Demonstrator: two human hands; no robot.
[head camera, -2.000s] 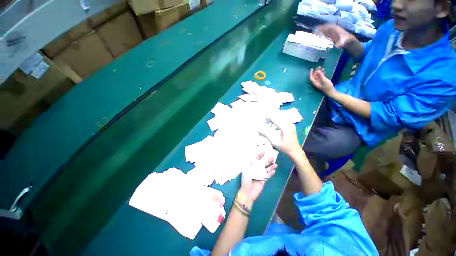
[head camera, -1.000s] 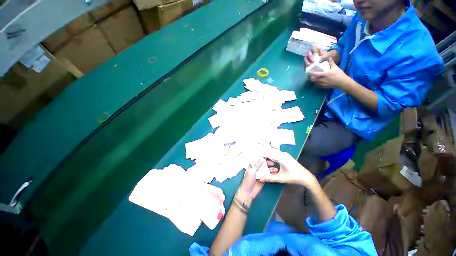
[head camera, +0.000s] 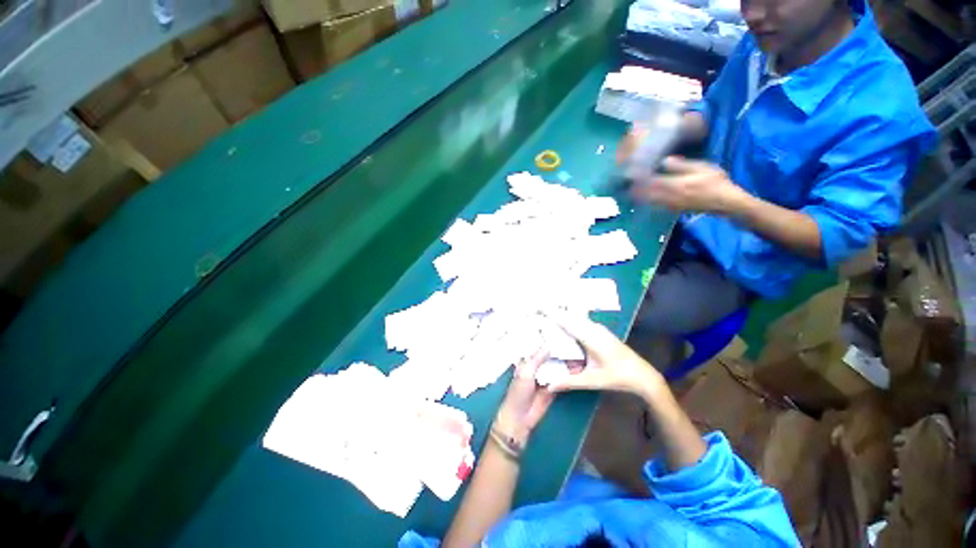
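A heap of loose white leaflets (head camera: 514, 252) lies spread over the green bench top (head camera: 535, 455) in front of me. My left hand (head camera: 527, 394) and my right hand (head camera: 612, 366) meet at the heap's near right edge. Both bare hands hold a small white leaflet (head camera: 553, 371) between their fingers; its folds are washed out by glare. Flat white cartons (head camera: 369, 434) lie fanned at the near left, with a red patch at their right edge.
A person in a blue smock (head camera: 824, 161) sits at the right, hands blurred around a pale item. A yellow ring (head camera: 548, 161) and a white carton stack (head camera: 647, 94) lie farther up. Brown boxes (head camera: 241, 75) stand behind the raised green ledge (head camera: 268, 161).
My hands were apart over the heap two seconds ago and are now together on a small white leaflet. The other person's hands have moved together over the bench and hold a pale item.
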